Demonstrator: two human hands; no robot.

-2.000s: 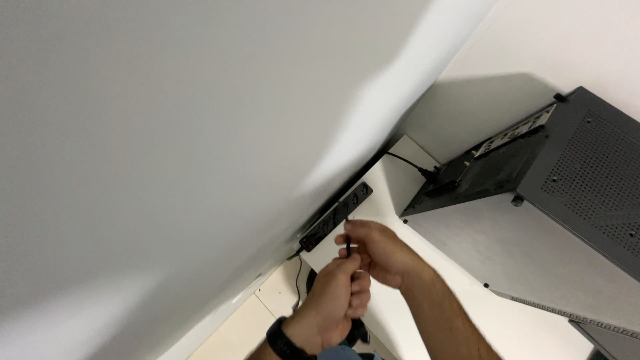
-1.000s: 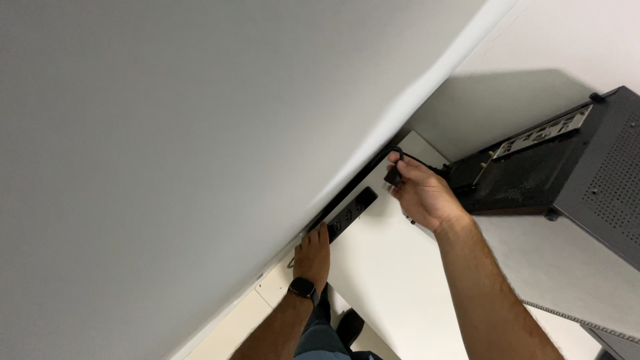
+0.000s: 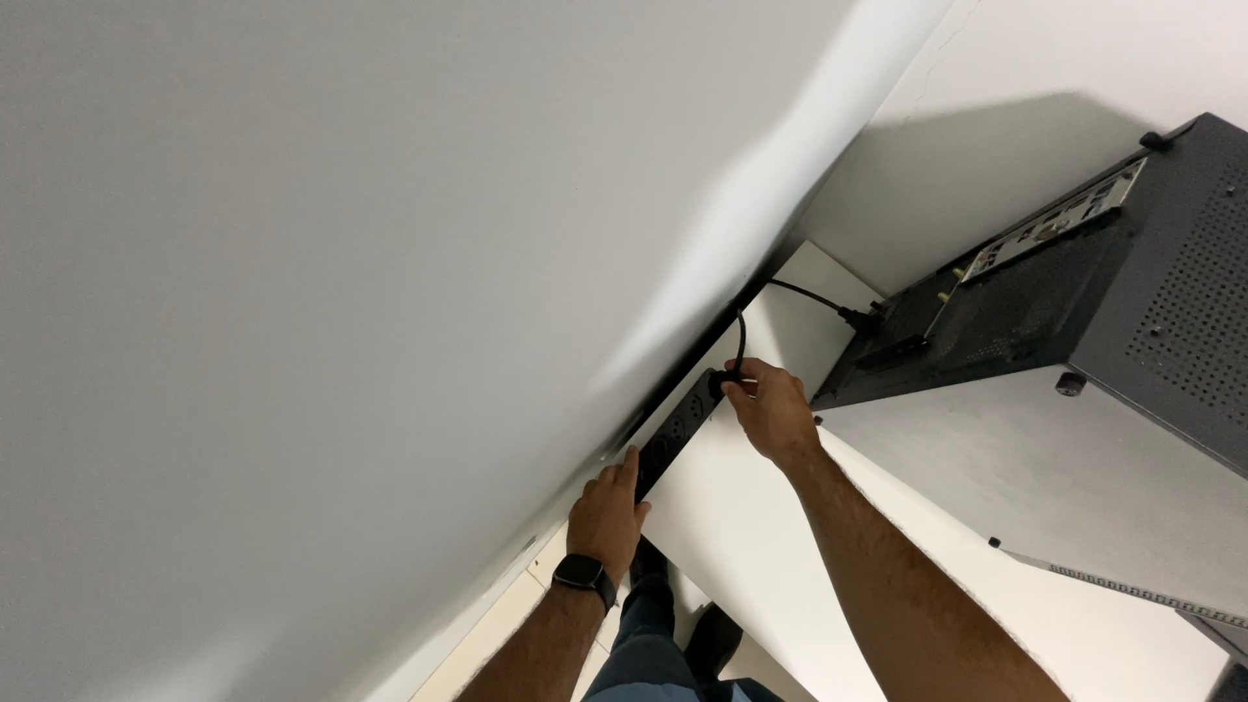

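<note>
A black power strip (image 3: 678,429) lies on the white desk along its wall-side edge, with several sockets facing up. My left hand (image 3: 606,515), with a black watch on the wrist, grips the strip's near end. At the strip's far end, my right hand (image 3: 765,405) holds a black power plug (image 3: 723,381) at the last socket; whether it is fully seated cannot be told. The plug's black cable (image 3: 742,336) curves up to the gap behind the desk. Another black power cord (image 3: 814,297) runs from that gap into the back of the computer case.
A dark computer tower (image 3: 1043,292) with a perforated panel rests on the white desk (image 3: 751,526) at the right. The grey-white wall (image 3: 390,244) fills the left. My legs and dark shoes are below, on the tiled floor.
My right hand has brought the plug down from above the desk to the strip's far end. Two seconds ago both hands were together near the strip; my left has since moved to its near end.
</note>
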